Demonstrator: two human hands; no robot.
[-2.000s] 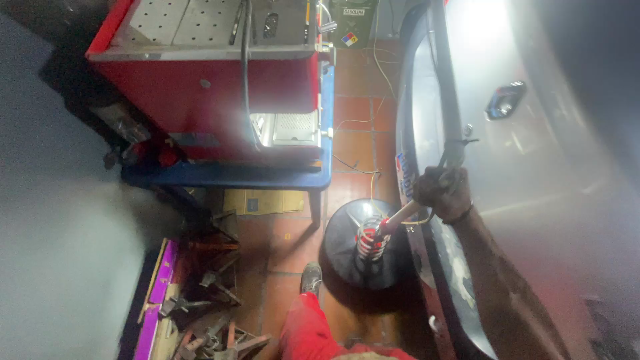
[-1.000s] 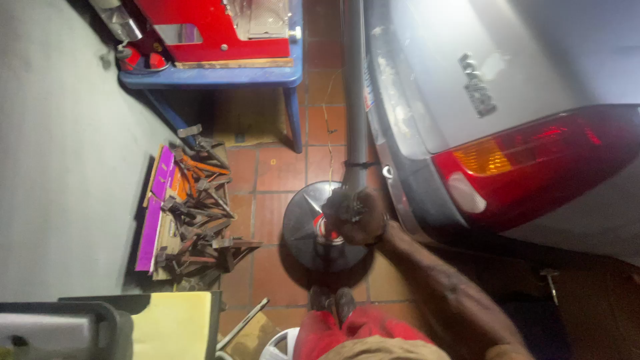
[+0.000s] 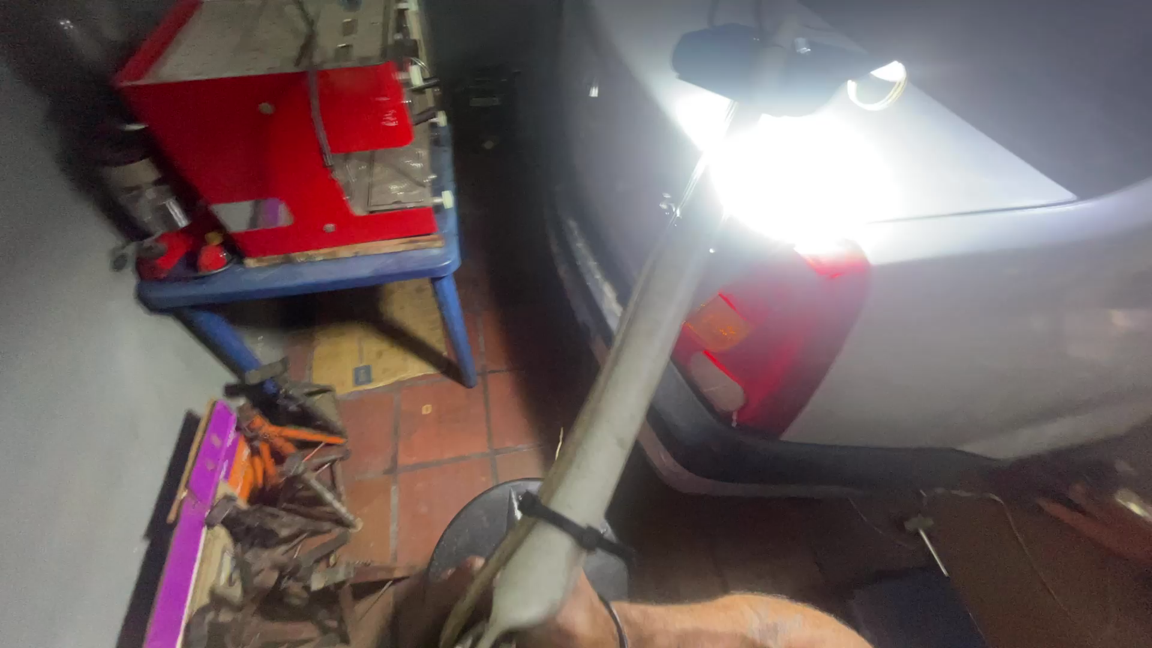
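Observation:
A grey metal pole (image 3: 621, 387) slants up from the bottom, with a black cable tie (image 3: 576, 526) around it. At its upper end glares a lit lamp (image 3: 801, 162) under a dark housing, close to the silver car. My right hand (image 3: 576, 607), partly hidden behind the pole's lower end, grips it; a dark band circles the wrist. Blurred, skin-toned shapes show just left of the pole; whether they are my left hand or fingers of the right, I cannot tell. Behind the pole lies a round black base (image 3: 481, 517) on the tiles.
The car's rear corner and red tail light (image 3: 774, 351) stand right of the pole. A red metal machine (image 3: 279, 144) sits on a blue table (image 3: 306, 279). Rusty metal stands (image 3: 279, 540) lie by a purple strip (image 3: 193, 531). A blurred hand (image 3: 1098, 522) shows far right, owner unclear.
The view has shifted. The pole, upright beside the bumper one second ago, now slants to the upper right across the tail light, and the lit lamp has come into view.

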